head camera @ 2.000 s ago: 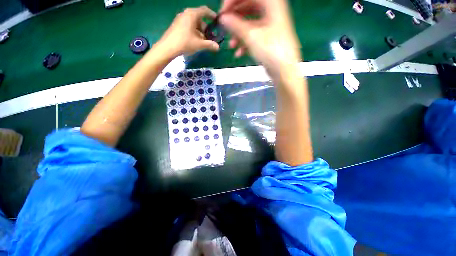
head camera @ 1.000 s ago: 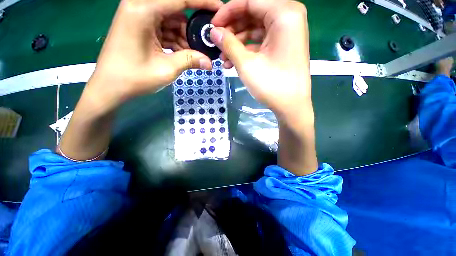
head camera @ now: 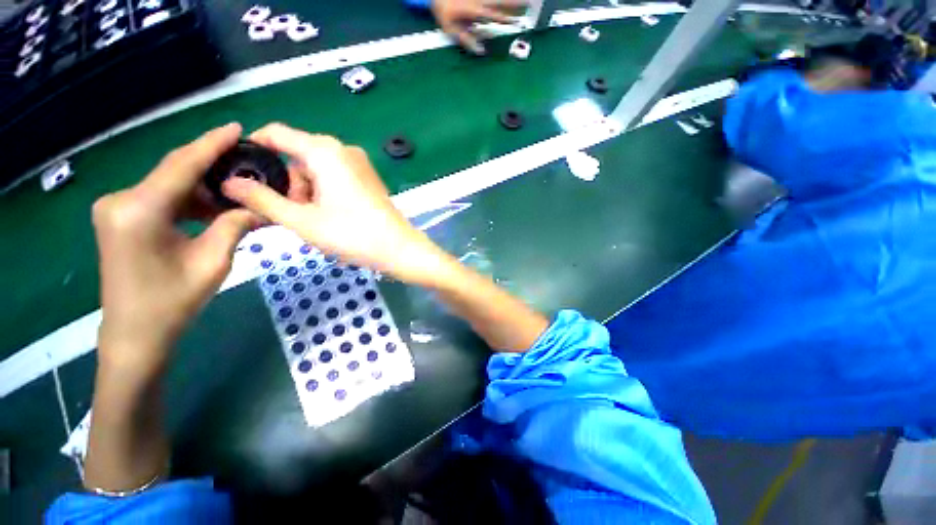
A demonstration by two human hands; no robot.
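Observation:
A black round part (head camera: 246, 169) with a ringed face is held between both hands above the belt's near rail. My left hand (head camera: 169, 236) grips its left and lower edge with fingers and thumb. My right hand (head camera: 323, 200) holds its right side, with the thumb on the middle of its face, which hides most of the centre. The pale backing sheet (head camera: 330, 333) with rows of small dark dots lies on the dark green bench below the hands. Its upper end is partly hidden by my right hand.
The green belt (head camera: 452, 108) carries black round parts (head camera: 399, 147) and white square parts (head camera: 357, 79). A black compartment tray (head camera: 103, 62) is beyond it. Clear film (head camera: 452, 256) lies right of the sheet. A person in blue (head camera: 852, 236) is at the right; another hand (head camera: 477, 15) reaches in beyond.
The view has swung to the right, so tray and neighbour now show. Both hands still hold the black round part, now tilted more, with my right thumb still at its centre.

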